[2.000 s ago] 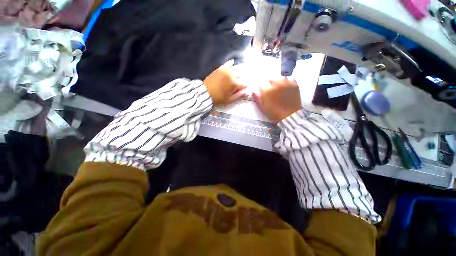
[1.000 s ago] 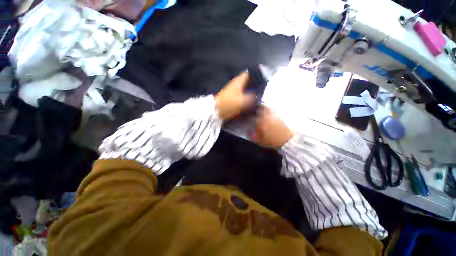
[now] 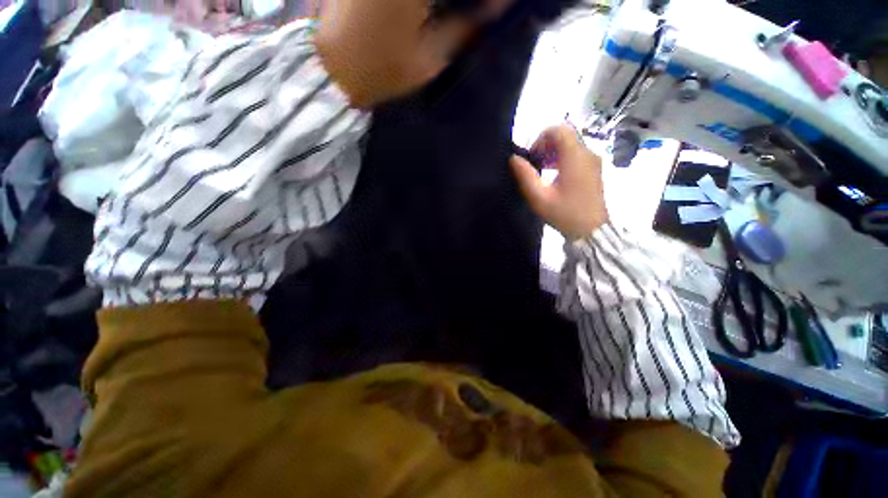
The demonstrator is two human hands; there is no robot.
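Observation:
A large black fabric panel (image 3: pixel 438 224) hangs in front of me from the top of the view down to my lap. My left hand (image 3: pixel 375 49) is raised high and close to the camera at the panel's upper part, cut off by the top edge; its fingers are hidden. My right hand (image 3: pixel 567 183) pinches the panel's right edge between thumb and fingers, just left of the needle area. The sewing machine's white head (image 3: pixel 721 97) stands at the upper right, with bright glare on its bed.
Right of the machine bed lie a phone (image 3: pixel 686 226) with pale tape strips (image 3: pixel 703 199), a purple round item (image 3: pixel 759 241), black scissors (image 3: pixel 748 316) and a green-handled tool (image 3: pixel 806 333). A white scrap heap (image 3: pixel 107 97) is at left. A blue crate (image 3: pixel 837 467) is at lower right.
My left hand has risen up and left towards the camera, and the black panel is now spread upward in front of me. My right hand has moved up and right, to the panel's edge.

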